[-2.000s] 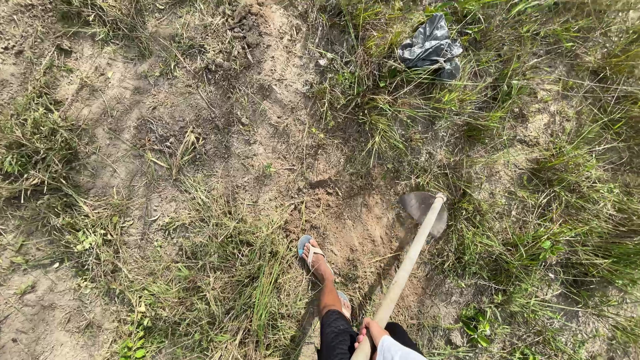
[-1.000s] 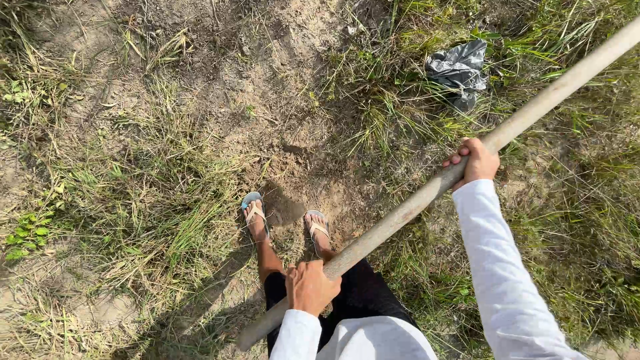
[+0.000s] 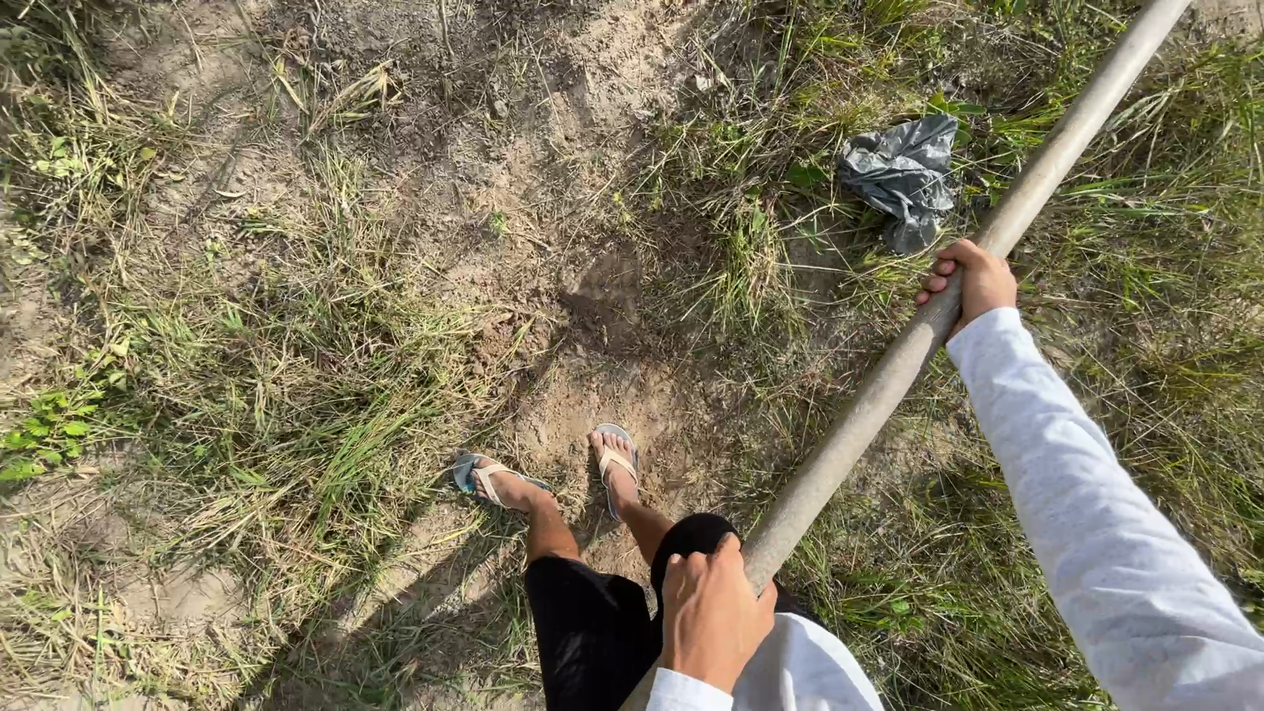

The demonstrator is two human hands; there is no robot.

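A long wooden hoe handle (image 3: 879, 395) runs slantwise from the lower middle to the top right corner of the head view. My left hand (image 3: 716, 607) is closed around its lower part, near my black shorts. Farther up the shaft, my right hand (image 3: 973, 281) grips it with the arm stretched out in a light sleeve. The handle's far end leaves the frame at the top, so the blade is out of sight.
My feet in flip-flops (image 3: 614, 459) stand on bare soil (image 3: 563, 410). A crumpled grey plastic bag (image 3: 904, 178) lies in the grass beyond my right hand. Cut dry grass (image 3: 326, 395) covers the left, and taller green grass (image 3: 1155, 257) grows at the right.
The blade, seen low near the soil two seconds ago, is out of frame. Both hands show on the raised handle, which points more steeply up than one second ago. My feet have shifted.
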